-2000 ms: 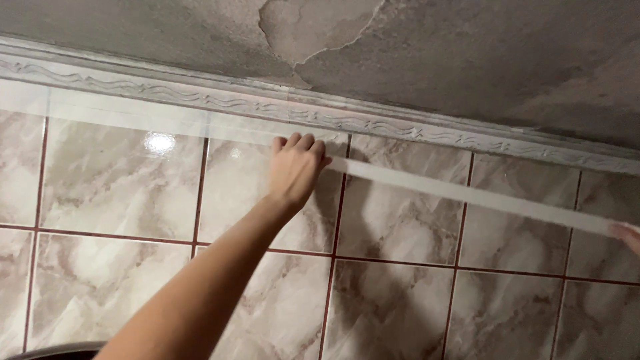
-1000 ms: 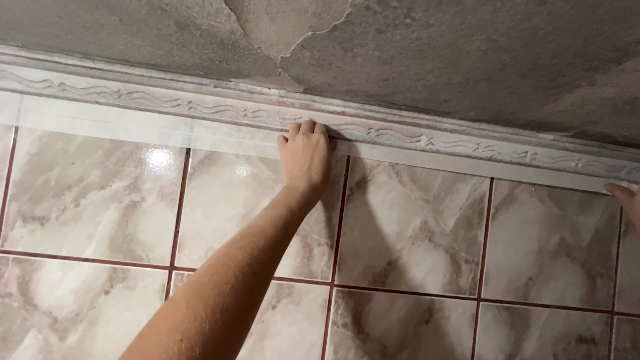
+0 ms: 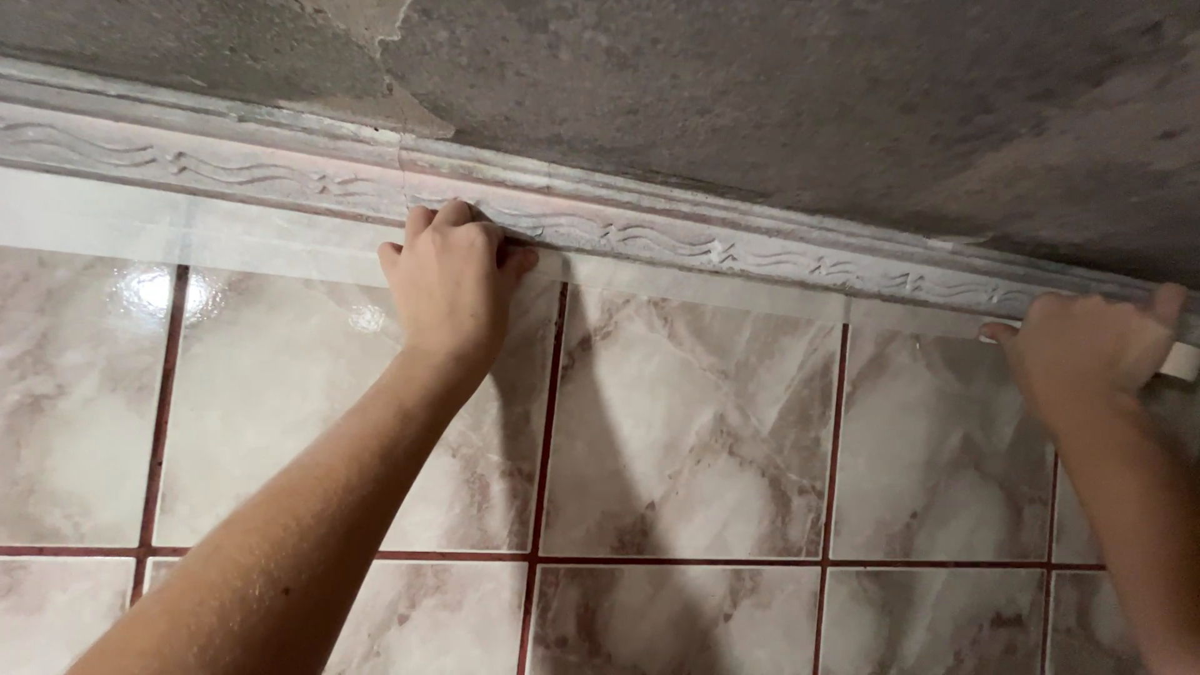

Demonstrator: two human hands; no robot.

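A pale, translucent strip of tape [image 3: 694,286] lies along the top of the marbled wall tiles [image 3: 694,422], just under a white molding with a wavy relief [image 3: 656,234]. My left hand [image 3: 455,272] presses its bent fingertips on the tape and the molding's lower edge; no loose object shows in it. At the right, my right hand [image 3: 1092,347] is up against the molding, its thumb at the tape's edge. What looks like the tape roll [image 3: 1179,362] sticks out past its far side, mostly hidden by the fingers.
Above the molding runs a grey, stained ceiling [image 3: 731,103] with a patch of peeling paint [image 3: 412,112]. Dark red grout lines [image 3: 547,422] part the glossy tiles. Shadows of the arm fall on the tiles.
The tape between my hands, which slanted away below the molding two seconds ago, now lies along the molding's edge. More of my right hand and forearm has come into view.
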